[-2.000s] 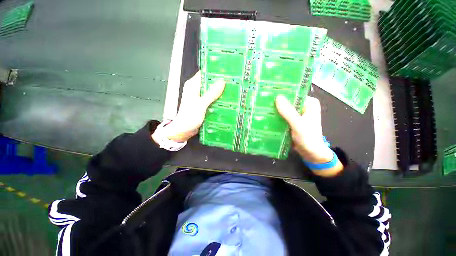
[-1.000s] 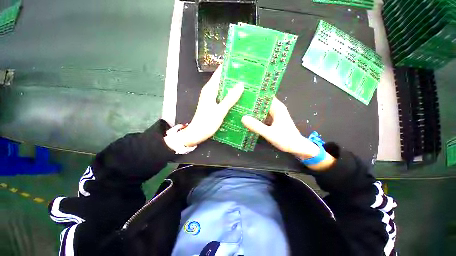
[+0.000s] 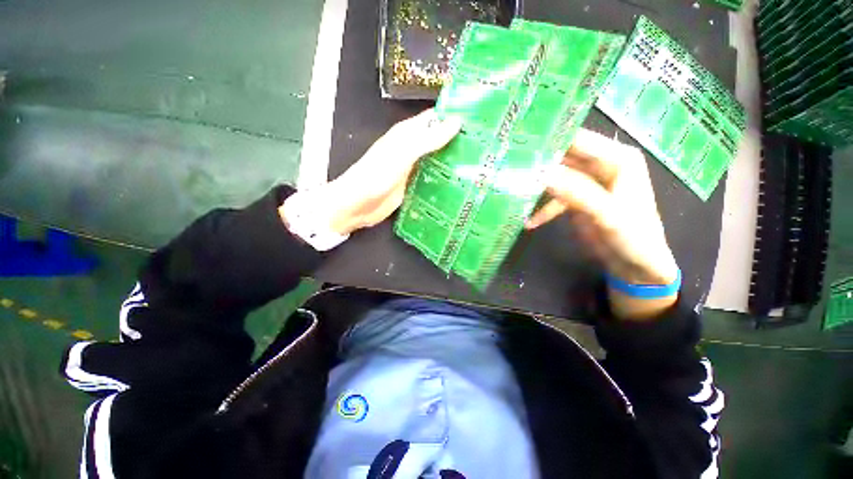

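Two green PCB panels [image 3: 505, 140] overlap, fanned slightly apart and tilted over the black mat, with rows of small dark parts along their strips. My left hand [image 3: 379, 173] holds them at the left edge, its thumb on top and its other fingers hidden beneath. My right hand [image 3: 603, 201] is at the right edge with bent fingers, its fingertips at or over the edge. Glare and blur hide whether it grips. A black parts tray [image 3: 383, 56] with gold bits lies behind the panels, partly covered by them.
Another green panel [image 3: 678, 108] lies on the mat [image 3: 599, 271] to the right, its corner near the held panels. A stack of green panels [image 3: 809, 65] and black slotted racks [image 3: 790, 224] stand at the far right. A blue object [image 3: 42, 248] shows at lower left.
The held panels were side by side, then stacked together, and are now fanned apart again. My right hand has moved up and right, from the lower part to the right edge.
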